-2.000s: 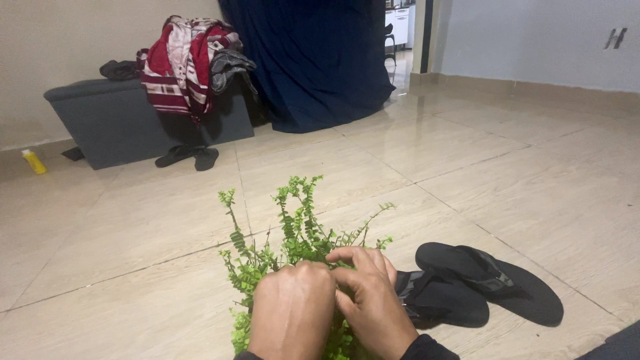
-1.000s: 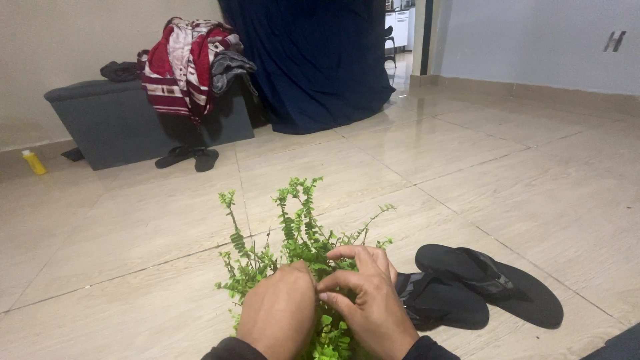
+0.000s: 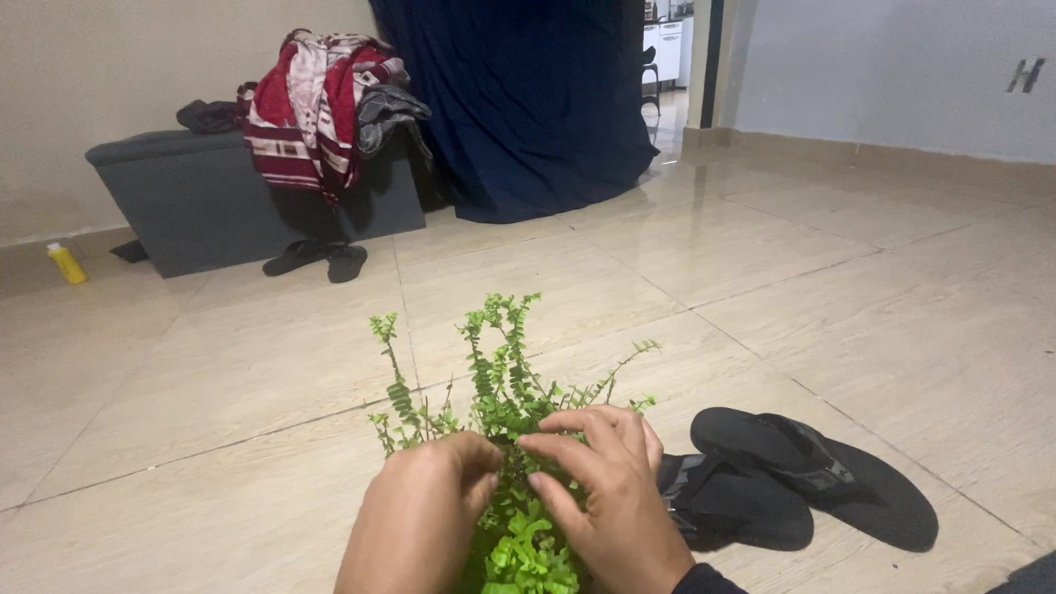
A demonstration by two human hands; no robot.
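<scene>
A bushy green fern-like plant (image 3: 528, 549) with thin upright fronds stands at the bottom middle of the head view; its base is hidden. My left hand (image 3: 425, 507) is over its left side, fingers curled inward and thumb near the index finger; whether a bit of leaf is between them cannot be made out. My right hand (image 3: 606, 478) is at the right side of the foliage, fingers bent and apart from the thumb, with nothing seen held. A small gap lies between the fingertips of both hands, with leaves behind and below them.
Black flip-flops (image 3: 858, 487) lie on the tiled floor just right of my right hand. Farther off are a grey bench (image 3: 198, 206) with a red and white blanket (image 3: 309, 124), another dark pair of sandals (image 3: 346, 262), a yellow bottle (image 3: 68, 266) and a dark blue curtain (image 3: 528, 107).
My hands were closer together at the foliage; now the fingertips are apart. The left hand has turned, so its thumb and index finger show. The plant and flip-flops have stayed in place.
</scene>
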